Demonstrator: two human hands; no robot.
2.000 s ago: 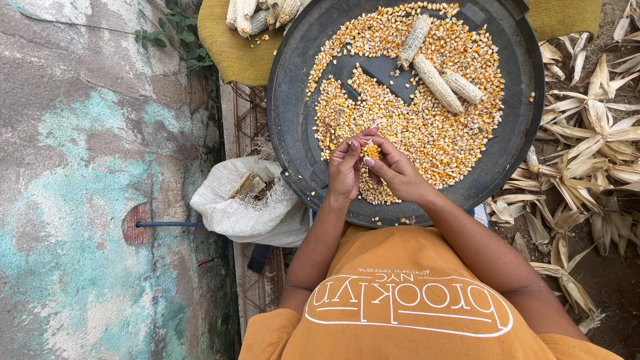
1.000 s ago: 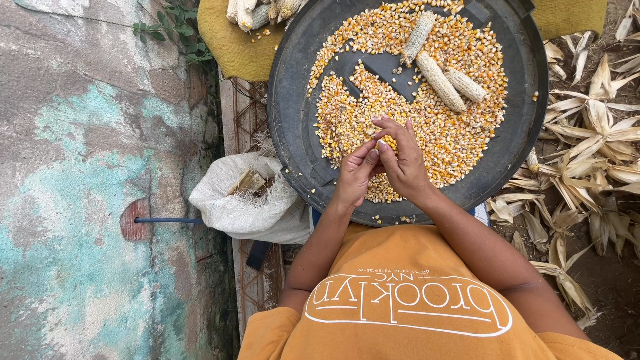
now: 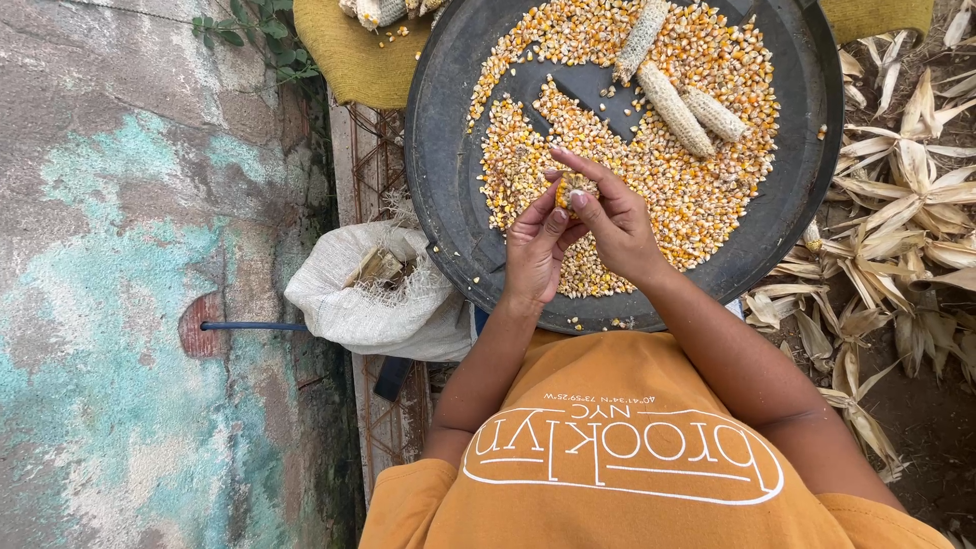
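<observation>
My left hand (image 3: 537, 248) and my right hand (image 3: 621, 221) meet over the near part of a round black tray (image 3: 435, 152). Between their fingertips they hold a small piece of corn cob (image 3: 573, 191) with yellow kernels on it; its far side is hidden by the fingers. Loose corn kernels (image 3: 717, 191) lie spread across the tray around and beyond my hands. Toward the tray's far side, a bare corncob (image 3: 642, 38), a second bare corncob (image 3: 675, 110) and a shorter one (image 3: 714, 114) rest on the kernels.
A white woven sack (image 3: 366, 305) with husk scraps stands left of the tray. Mustard cloth (image 3: 351, 61) lies beyond it, with several cobs (image 3: 377, 11) on top. Dry corn husks (image 3: 900, 198) cover ground at right. A painted wall (image 3: 152, 229) with a blue rod (image 3: 255, 326) is at left.
My right hand's fingers have shifted, and the cob piece between my hands shows more plainly than one second ago. The bare cobs in the tray have stayed in place.
</observation>
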